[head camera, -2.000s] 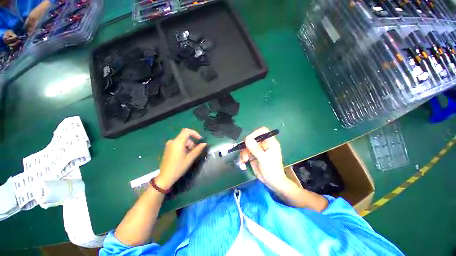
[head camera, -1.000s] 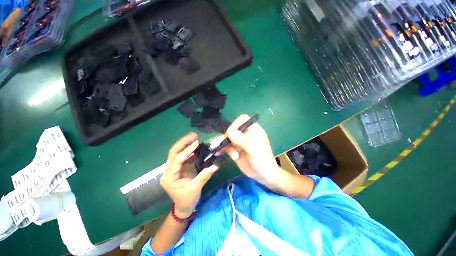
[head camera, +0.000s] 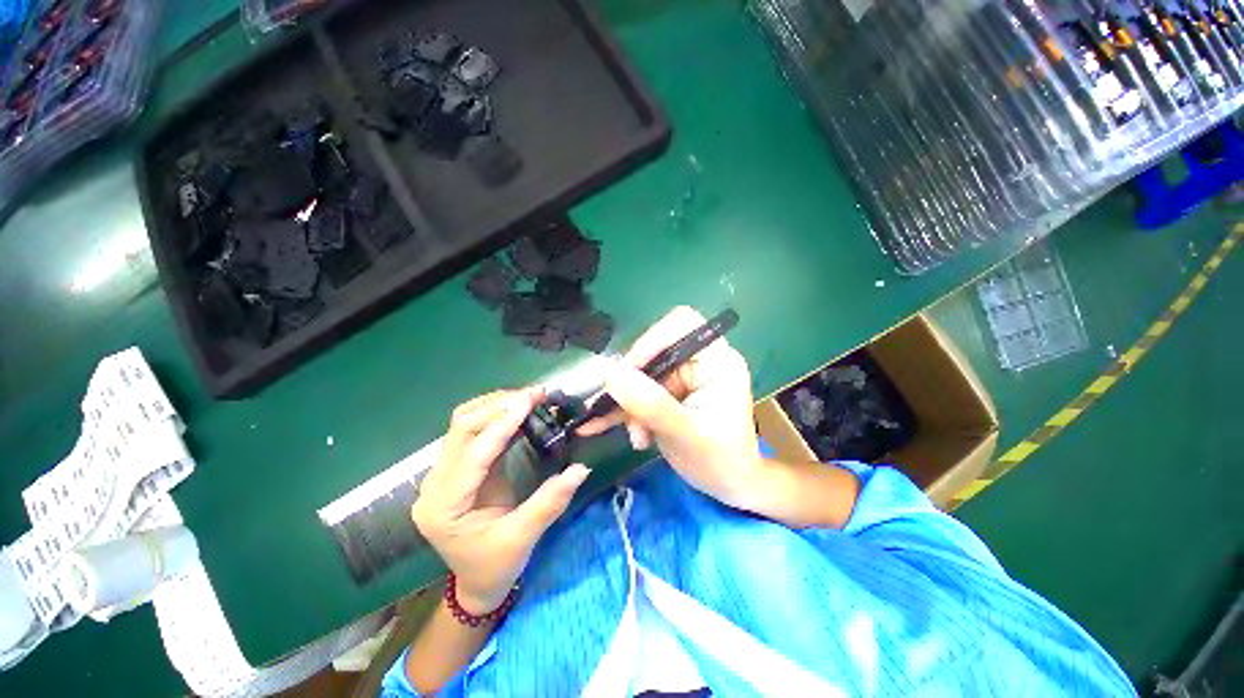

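Observation:
My left hand holds a small black plastic part between thumb and fingers above the bench edge. My right hand grips slim black tweezers, their tip at the black part. Whether a small adhesive piece is at the tip is too small to tell. A grey adhesive sheet with a white edge lies at the bench edge, partly hidden under my left hand. A loose pile of black parts lies beyond my hands.
A divided black tray with heaped black parts stands beyond the pile. A label roll lies left. Stacked clear blister trays stand upper right. A cardboard box with black parts sits right, near an empty clear tray.
My left hand has come off the adhesive sheet, turned palm up and now holds a black part. The tweezers moved to that part. The view has shifted.

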